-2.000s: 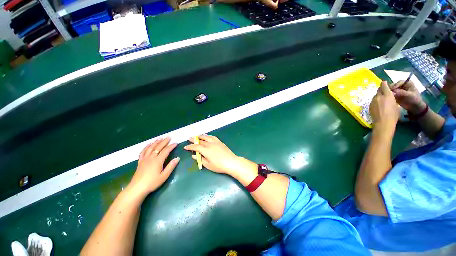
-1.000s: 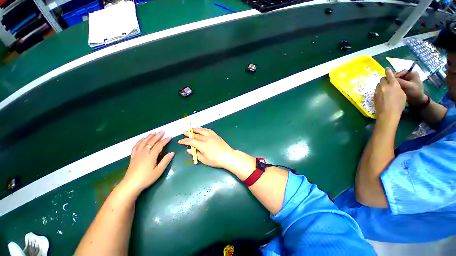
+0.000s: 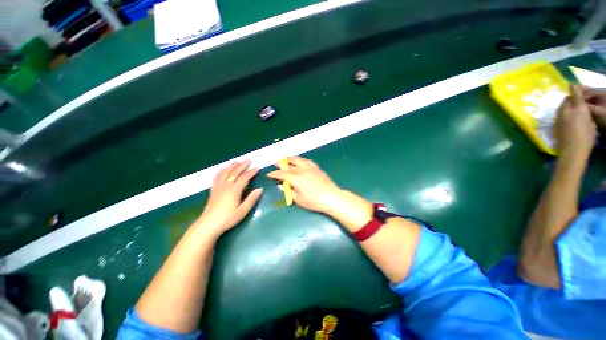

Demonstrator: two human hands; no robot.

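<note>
My right hand (image 3: pixel 307 184) holds yellow tweezers (image 3: pixel 286 182) between its fingers, near the white belt rail. A red band is on my right wrist. My left hand (image 3: pixel 231 196) rests flat with its fingertips on the rail (image 3: pixel 166 194) and holds nothing. On the green belt, a small dark module (image 3: pixel 267 112) lies just beyond the hands. Another module (image 3: pixel 361 76) lies farther right, and one more (image 3: pixel 54 220) at the far left. The amber sheet (image 3: pixel 183 220) on the bench is partly hidden by my left forearm.
A yellow tray (image 3: pixel 525 106) of small white parts stands at the right, by another person's hands (image 3: pixel 577 123). Whitish scraps (image 3: pixel 120 255) and a white object with a red band (image 3: pixel 63 312) are at left. White papers (image 3: pixel 187 23) lie beyond the belt.
The view has turned left and shifted, so the fan-side objects at left show more and the tray sits farther right. My hands keep nearly the same pose, with the tweezers still held.
</note>
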